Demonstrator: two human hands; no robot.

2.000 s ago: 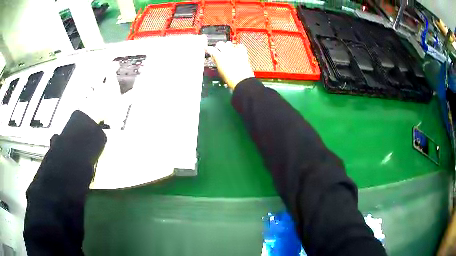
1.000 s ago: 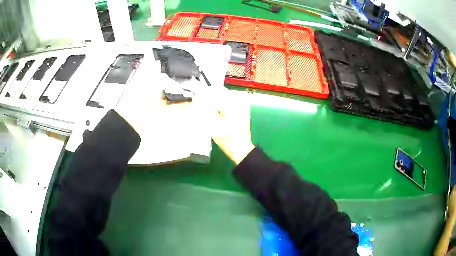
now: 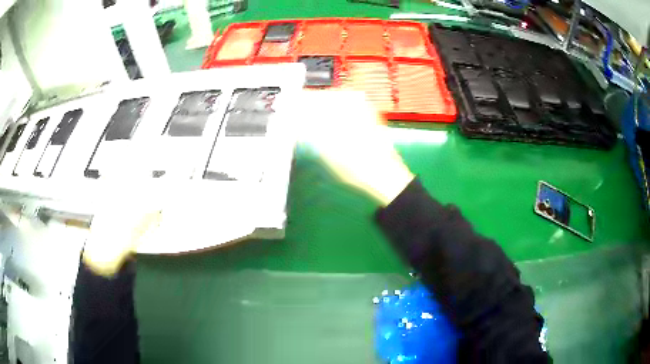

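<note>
The white fixture plate (image 3: 192, 220) lies at the left, with a row of slots holding dark phone frames (image 3: 253, 112). My right hand (image 3: 356, 146) is overexposed and blurred, over the green mat between the plate's right edge and the red tray (image 3: 420, 117); its fingers and any held thing cannot be made out. My left hand (image 3: 117, 245) is blurred at the plate's front left edge; its fingers are washed out against the white. Small dark parts (image 3: 317, 71) lie in two pockets of the red tray.
A black tray (image 3: 534, 96) is right of the red one. A single phone frame with camera holes (image 3: 565, 211) lies on the green mat (image 3: 470, 192) at right. Crumpled blue film (image 3: 413, 327) lies at the front, partly behind my right sleeve. Cables and equipment stand at the back right.
Both hands have left the right-end slot, where a dark frame now lies flat. My right hand has moved right and up, my left hand left and down. The view has shifted.
</note>
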